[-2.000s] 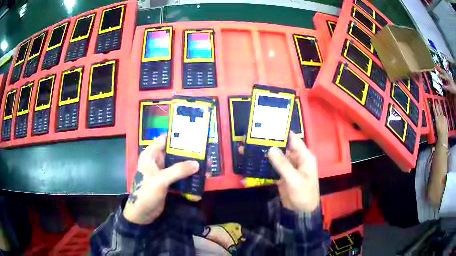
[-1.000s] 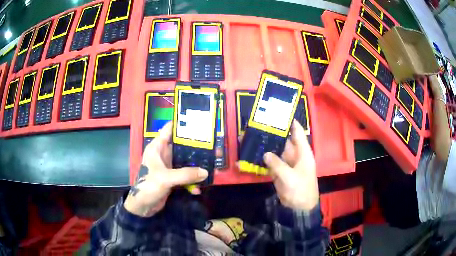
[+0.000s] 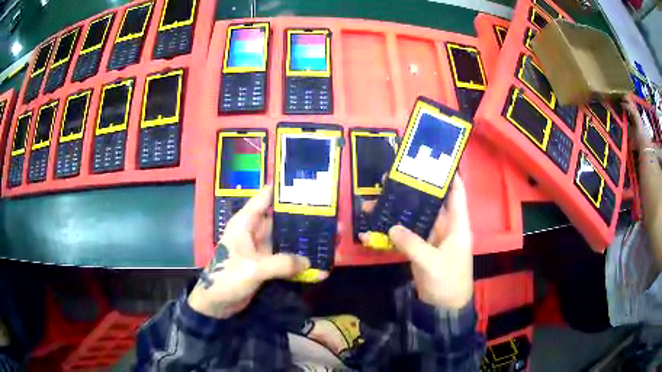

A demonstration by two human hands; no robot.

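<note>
My left hand [image 3: 243,251] holds a black and yellow keypad phone [image 3: 308,174] nearly upright, its thumb on the lower keys. My right hand [image 3: 439,254] holds a second phone [image 3: 431,156], tilted to the right, thumb low on the keypad. Both displays show white with dark blue blocks in the upper part. Both phones are above the middle red phone tray [image 3: 348,253]. In that tray, two phones at the back left and one at the front left show multicoloured screens; other phones have dark screens. The held phones hide part of the front row.
A red tray [image 3: 190,94] of dark-screened phones lies at the left. Stacked trays [image 3: 501,138] tilt at the right, with an open cardboard box [image 3: 584,62] on them. A person's arm [image 3: 648,174] is at the far right. Red crates are below the bench.
The dark blue blocks on both held displays have grown. The right phone has tilted further right and moved slightly up. Both thumbs have shifted over the keys.
</note>
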